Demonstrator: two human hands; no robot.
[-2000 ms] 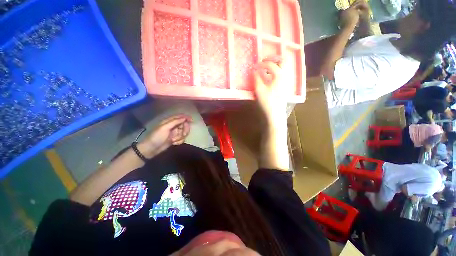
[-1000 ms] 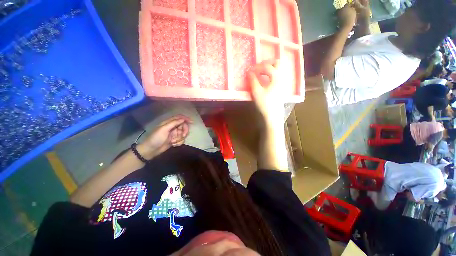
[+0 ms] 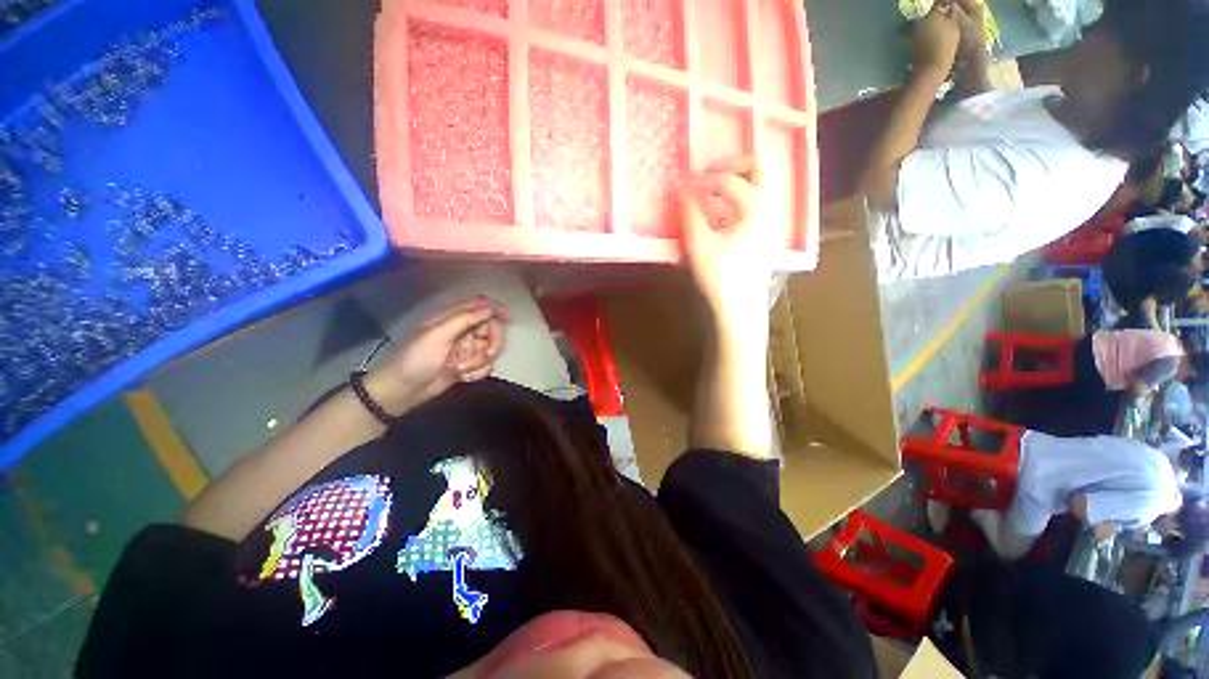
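Note:
A pink compartment tray (image 3: pixel 597 244) lies in front of me. Its pockets towards the left show a dense pattern of small ring-like shapes; those at the right look plain. My right hand (image 3: pixel 727 219) is over the tray's near edge, thumb and index finger curved towards each other above a near-row pocket. Glare hides whether they hold anything. My left hand (image 3: pixel 458 348) is curled in front of my chest, off the tray; its palm is hidden. A blue bin (image 3: pixel 226 173) with many small silvery-grey parts is at the left, close to the tray.
An open cardboard carton (image 3: pixel 842 398) is below the tray at the right. A red stool (image 3: pixel 882 570) stands beyond it, and another red thing (image 3: pixel 583 352) shows under the bench edge. A person in white (image 3: pixel 988 179) works at the upper right; others sit farther right.
The tray, carton and neighbouring person appear slightly farther right than a second ago. My right hand stays over the same tray area. My left hand is nearly unchanged.

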